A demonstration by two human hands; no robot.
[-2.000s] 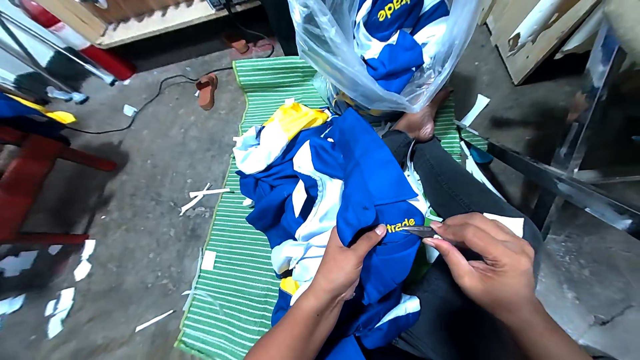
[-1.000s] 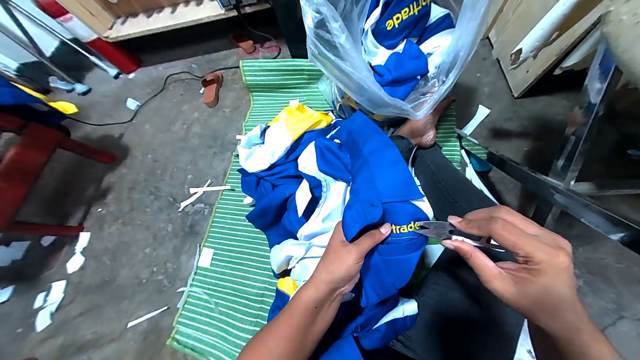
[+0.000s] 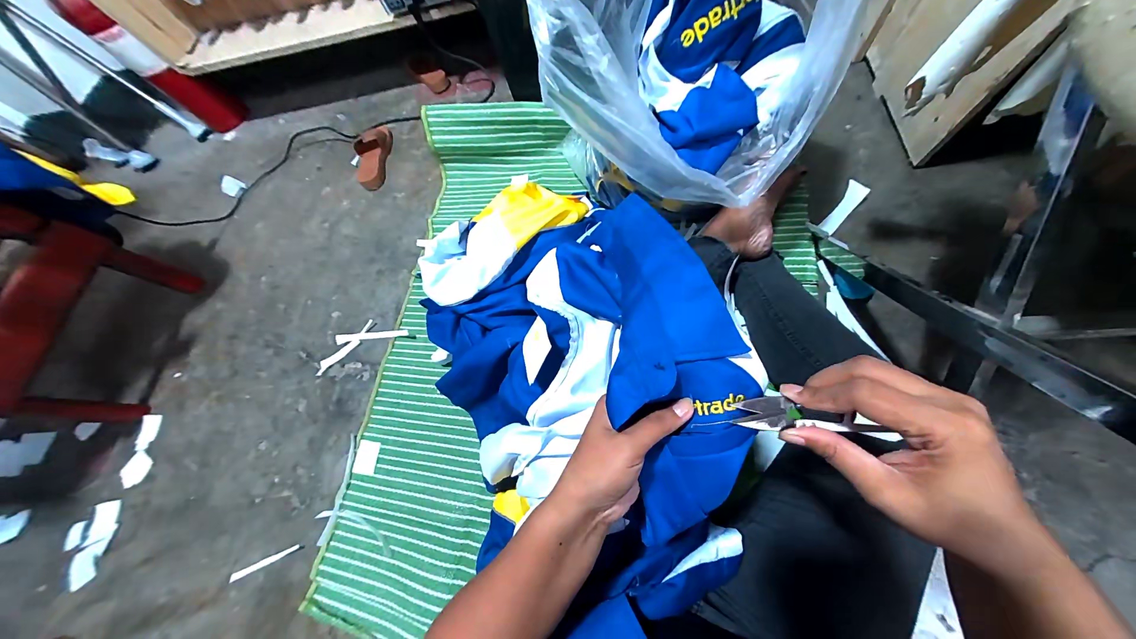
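A blue, white and yellow garment [image 3: 657,302] lies bunched over my lap and a green striped mat [image 3: 408,497]. My left hand [image 3: 603,461] pinches its blue cloth, with the thumb beside yellow embroidered lettering [image 3: 717,406]. Between the thumb and fingers of my right hand [image 3: 923,444] are small metal thread snips [image 3: 790,414]. Their blades are parted, with the tips over the end of the lettering, near a loose thread. Whether the blades touch the cloth I cannot tell. The palm side of my left hand is partly hidden.
A clear plastic bag [image 3: 586,80] with similar garments stands ahead, beside a bare foot [image 3: 750,222]. A red stool [image 3: 53,311] is at the left, near a brown sandal [image 3: 373,158] and a black cable [image 3: 266,173]. A dark metal frame [image 3: 958,319] crosses the right side. Paper scraps lie about.
My right hand has shifted the snips at the lettering, and their blades now show parted. My left hand keeps its hold on the blue cloth.
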